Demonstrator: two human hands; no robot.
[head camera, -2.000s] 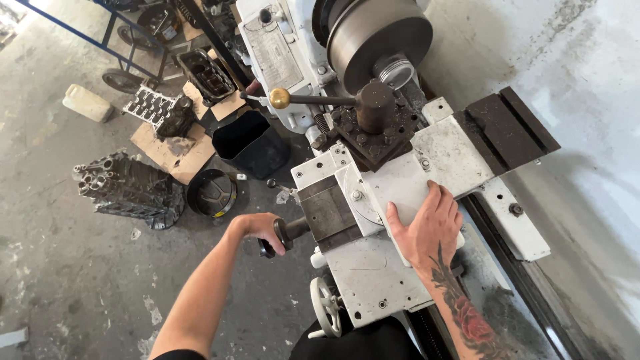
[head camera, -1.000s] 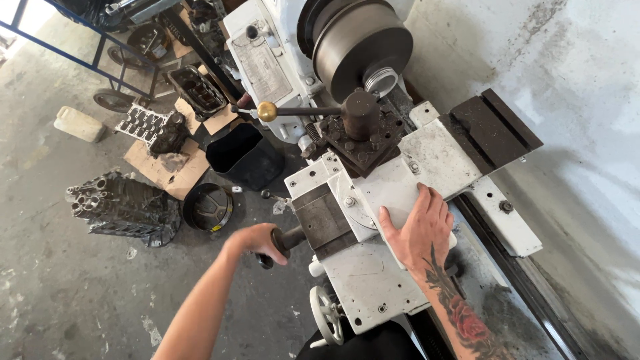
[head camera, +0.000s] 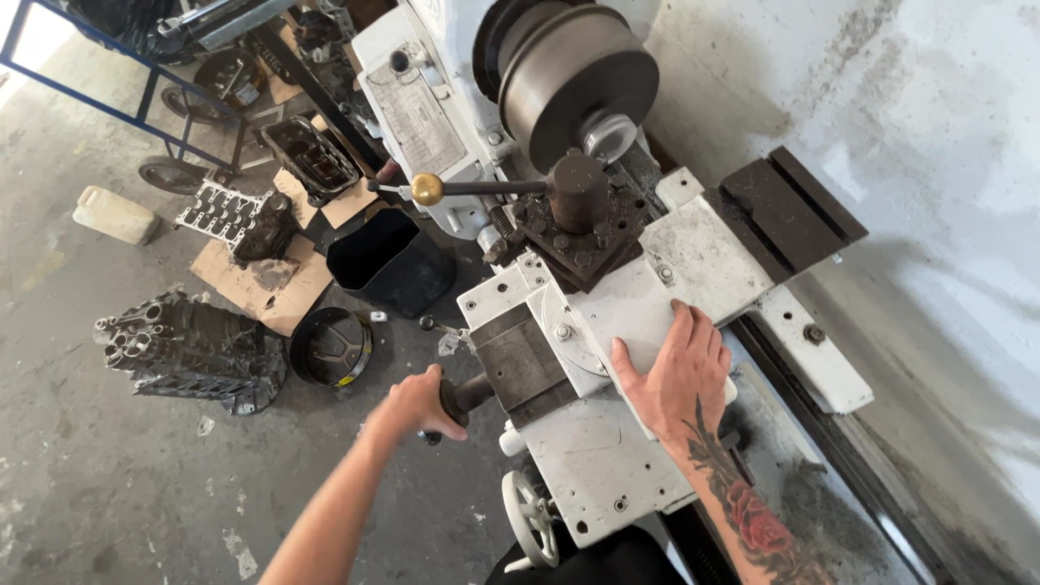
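Note:
My left hand (head camera: 418, 404) is closed around the cross-slide crank of a metal lathe, beside its dark graduated collar (head camera: 471, 393); the fingers are partly hidden. My right hand (head camera: 678, 374) lies with fingers spread on the white compound slide (head camera: 626, 313), holding nothing. Above it stands the dark tool post (head camera: 581, 203), its lever ending in a brass-coloured ball (head camera: 427, 188). The lathe chuck (head camera: 581, 81) is farther up, with a shiny ring-shaped metal workpiece (head camera: 609, 136) at its face. The white carriage handwheel (head camera: 530, 520) sits below my left hand.
On the floor at left are an engine block (head camera: 191, 349), a round black pan (head camera: 331, 347), a black bin (head camera: 392, 260), cardboard (head camera: 296, 292) with engine parts, and a plastic jug (head camera: 116, 215). A wall (head camera: 934, 179) runs along the right; lathe bed rails (head camera: 821, 455) extend toward the lower right.
My left hand has shifted its hold around the crank. My right hand stays on the compound slide.

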